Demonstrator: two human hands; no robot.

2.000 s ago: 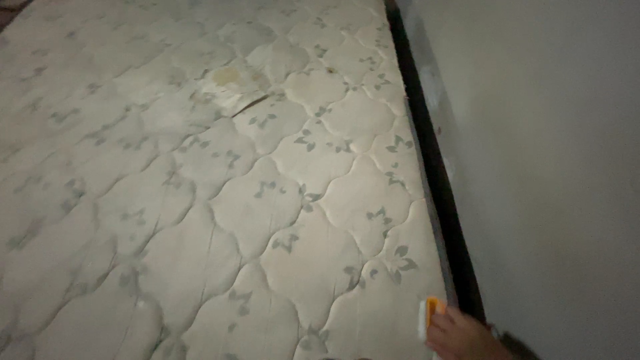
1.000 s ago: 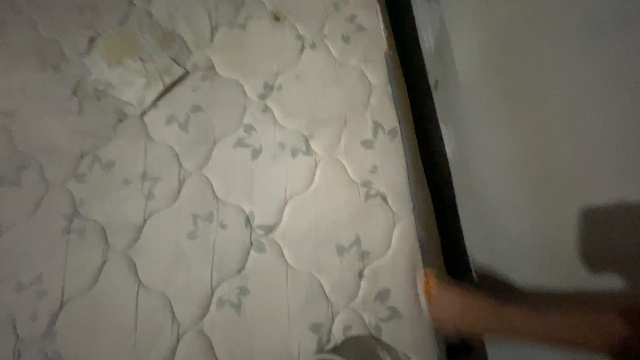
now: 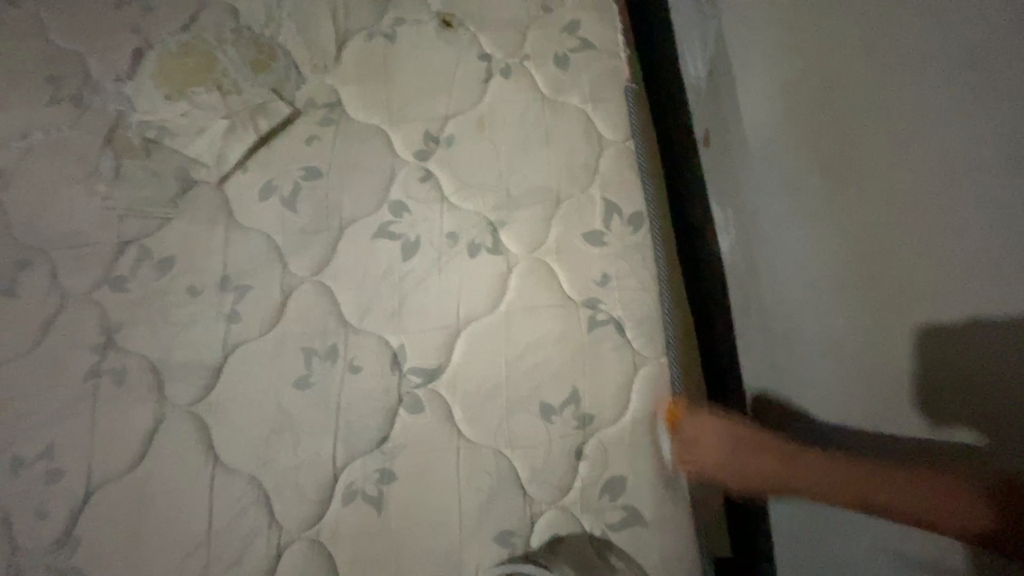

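Note:
My right hand [image 3: 708, 448], blurred, reaches in from the right and is closed around a small orange-and-white brush [image 3: 670, 424], perhaps a scrubbing brush. Its white side meets the right edge of a quilted mattress [image 3: 504, 376] with grey leaf prints. Grey piping [image 3: 656, 232] runs along that edge, above the hand. Torn, yellow-stained fabric [image 3: 208, 88] shows at the upper left of the mattress. My left hand is out of the frame.
A dark gap [image 3: 696, 208] lies between the mattress and a pale wall [image 3: 864, 200]. Shadows fall on the wall at the right. A grey rounded thing [image 3: 580, 556], unclear, shows at the bottom edge.
The view has shifted nearer to the mattress edge. More of my right forearm shows now than two seconds ago, and the brush remains in the hand at the mattress edge.

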